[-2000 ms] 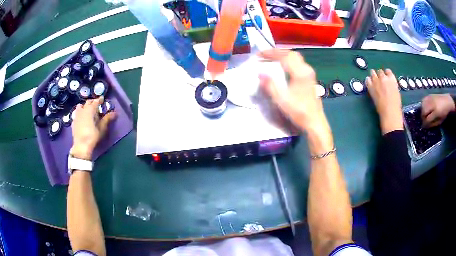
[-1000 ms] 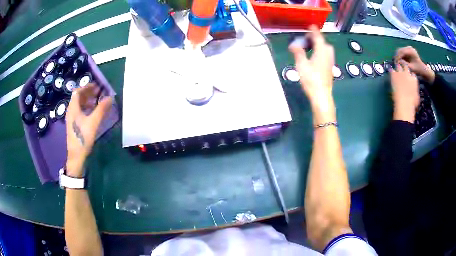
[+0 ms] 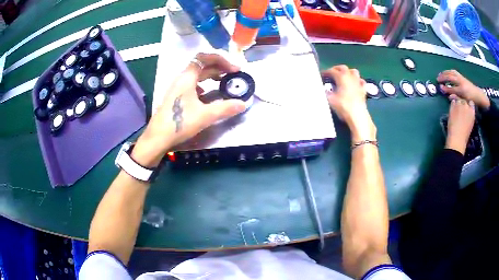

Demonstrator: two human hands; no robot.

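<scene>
My left hand [image 3: 189,106] holds a black disc with a silver centre [image 3: 237,86] between thumb and fingers, over the round post [image 3: 248,103] on the white dispensing machine [image 3: 284,117]. The disc covers most of the post. The blue barrel [image 3: 205,22] and orange barrel [image 3: 247,26] come down just behind the disc. My right hand [image 3: 350,95] is at the left end of the row of discs [image 3: 388,88], its fingertips on a disc [image 3: 329,86] beside the machine's right edge.
The purple tray [image 3: 104,147] with heaped discs lies at left. A red-orange bin [image 3: 342,26] and small fan [image 3: 462,24] are at the back. Another person's hands [image 3: 462,112] work at right above a small parts tray [image 3: 474,143]. A grey cable [image 3: 312,202] hangs from the machine's front.
My left hand has moved from the purple tray to the post with a disc. My right hand has lowered its disc to the row's left end. The post was bare one second ago.
</scene>
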